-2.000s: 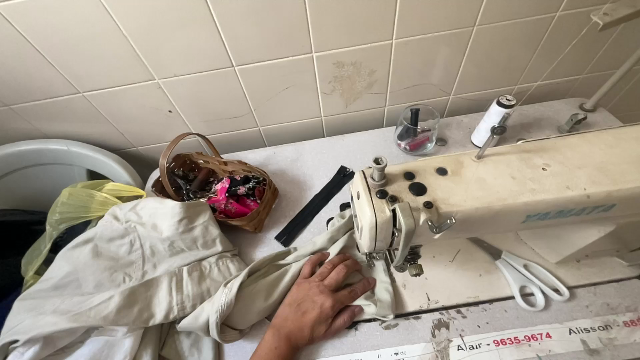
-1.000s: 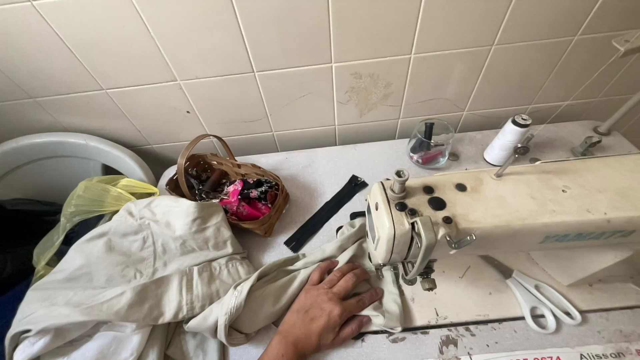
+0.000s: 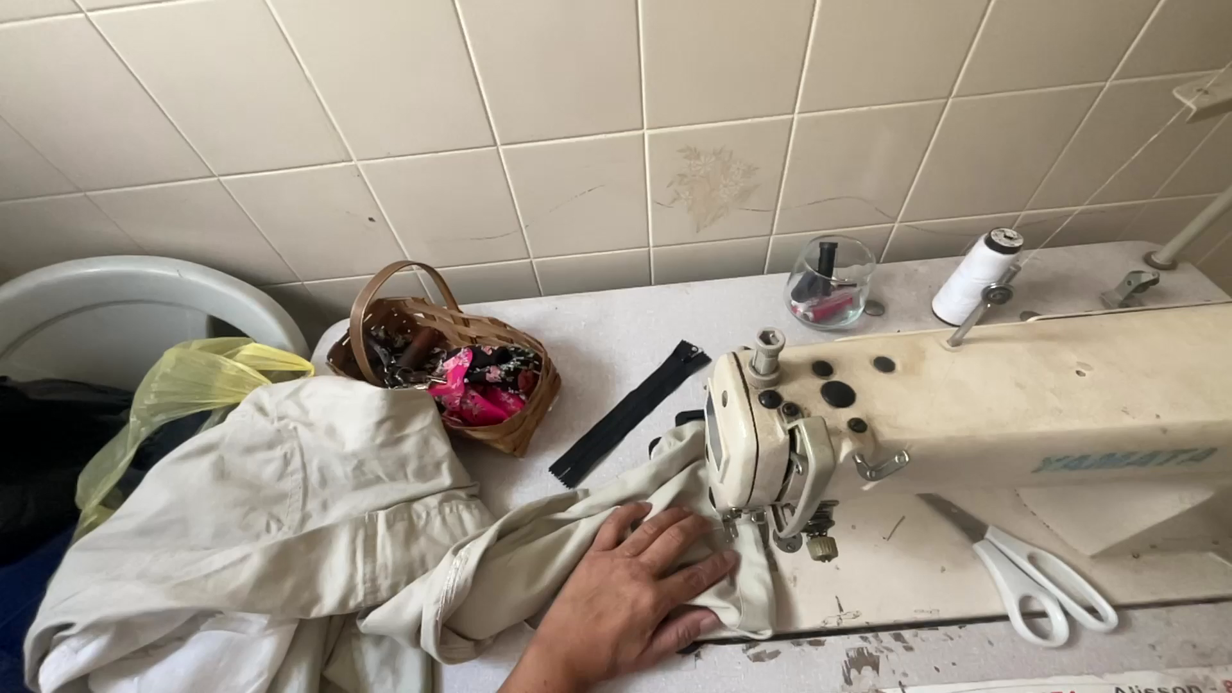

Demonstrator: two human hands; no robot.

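Observation:
One hand is in view, and its thumb side faces the table's front edge, so I take it as my left hand. It lies palm down with fingers slightly spread on light beige cloth, just left of the needle area of a cream Yamata sewing machine. The cloth's narrow end passes under the presser foot, whose contact is partly hidden. The bulk of the garment lies heaped at the left. Behind the cloth a black zipper rests flat on the table. My right hand is not in view.
White-handled scissors lie right of the needle area. Behind the machine stand a clear glass with small items and a white thread cone. A wicker basket holds fabric. A yellow plastic bag hangs by a grey tub.

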